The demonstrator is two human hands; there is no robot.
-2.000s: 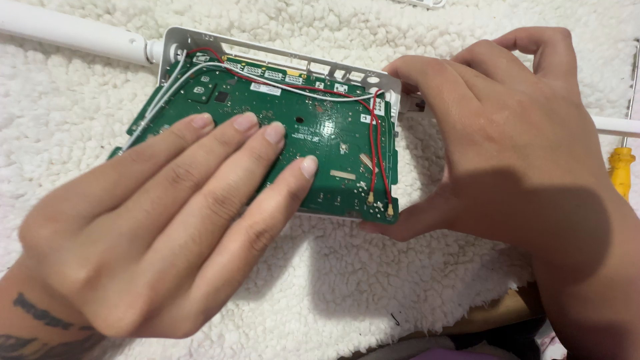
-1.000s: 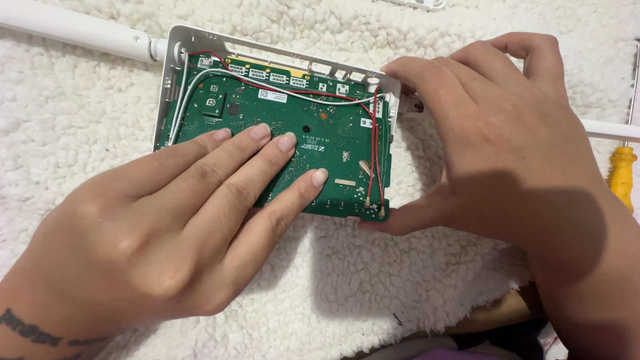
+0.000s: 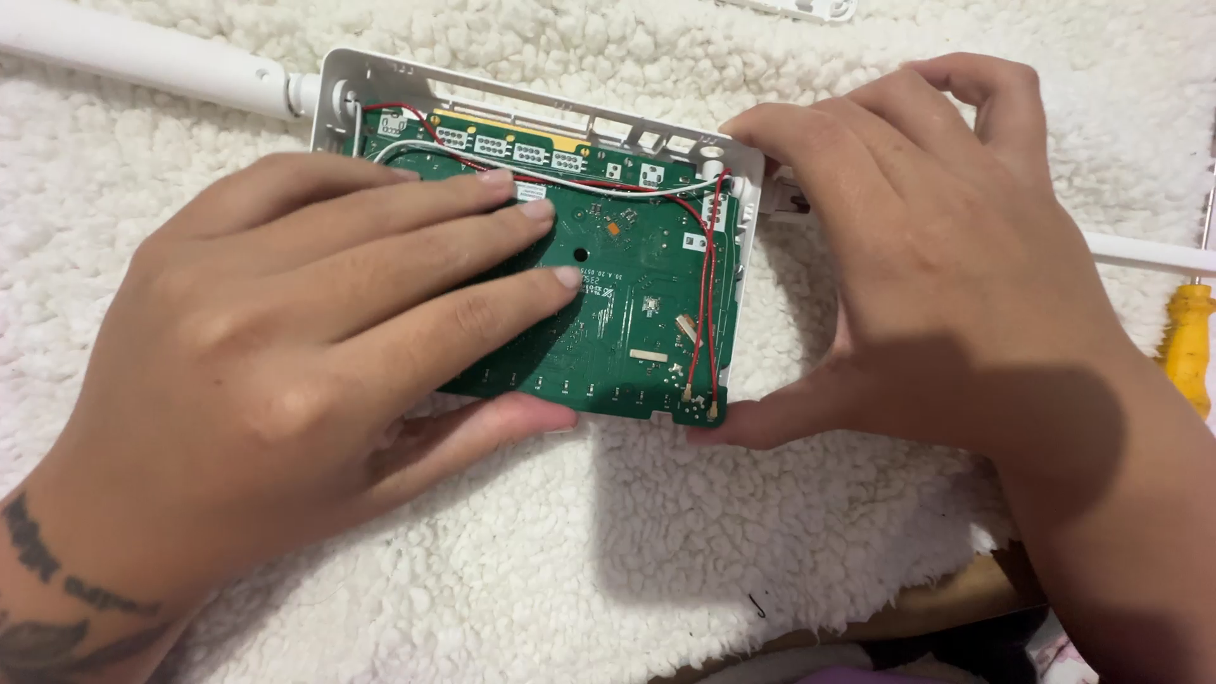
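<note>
A green circuit board (image 3: 608, 323) lies in the white plastic router housing (image 3: 532, 109), whose port openings run along the far side. My left hand (image 3: 313, 313) lies over the board's left part, fingertips on its surface and thumb at the near edge. With fingers at the far right corner of the housing and the thumb at the near right corner of the board, my right hand (image 3: 912, 247) grips the assembly. Red antenna wires (image 3: 705, 285) run down the board's right side to small connectors, and a white wire (image 3: 608, 188) crosses near the ports.
A white antenna (image 3: 152, 57) sticks out at the upper left, and another thin white rod (image 3: 1149, 252) shows at the right. A screwdriver with a yellow handle (image 3: 1187, 342) lies at the right edge. A white plastic part (image 3: 807, 8) is at the top. Beneath is a white fleecy blanket (image 3: 703, 513).
The board now sits closer into the housing, its left side no longer jutting past the wall as it did two seconds ago. My left thumb has come into view at the near edge.
</note>
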